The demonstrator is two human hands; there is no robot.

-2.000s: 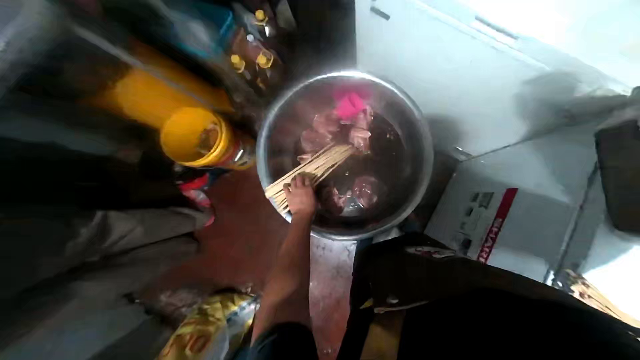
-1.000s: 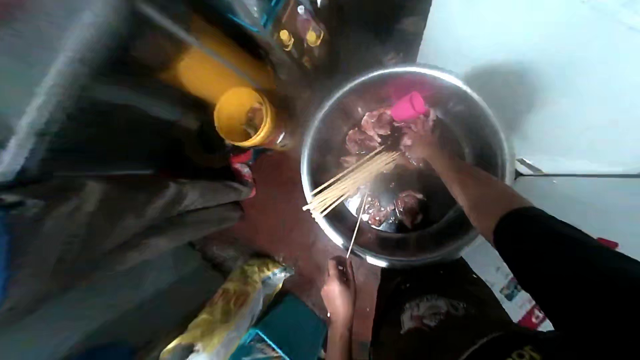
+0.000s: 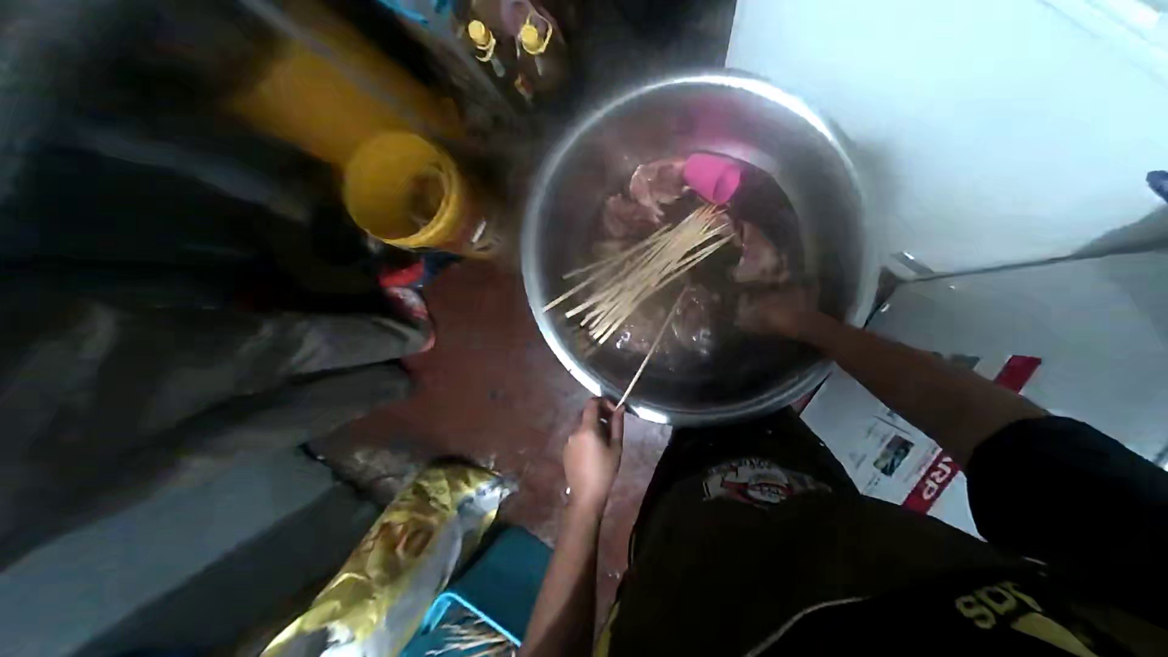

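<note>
A wide metal basin (image 3: 584, 365) holds pieces of raw meat (image 3: 655, 187), a pink plastic cup (image 3: 712, 176) and a bundle of wooden skewers (image 3: 639, 274) lying across the meat. My left hand (image 3: 593, 452), just outside the basin's near rim, pinches one wooden skewer (image 3: 646, 363) that slants up over the rim toward the meat. Inside the basin at the right is my right hand (image 3: 776, 310), blurred and low beside the meat; its fingers are hard to make out, so whether it grips a piece cannot be told.
A yellow bucket (image 3: 401, 192) stands left of the basin, with yellow-capped bottles (image 3: 532, 38) behind it. Near the bottom left are a gold plastic bag (image 3: 392, 557) and a teal container (image 3: 502, 584) with sticks in it. A printed cardboard box (image 3: 894, 447) is at the right.
My left hand was on the skewer bundle two seconds ago; now it holds a single skewer at the rim. My right hand has moved from beside the pink cup toward the basin's near right side.
</note>
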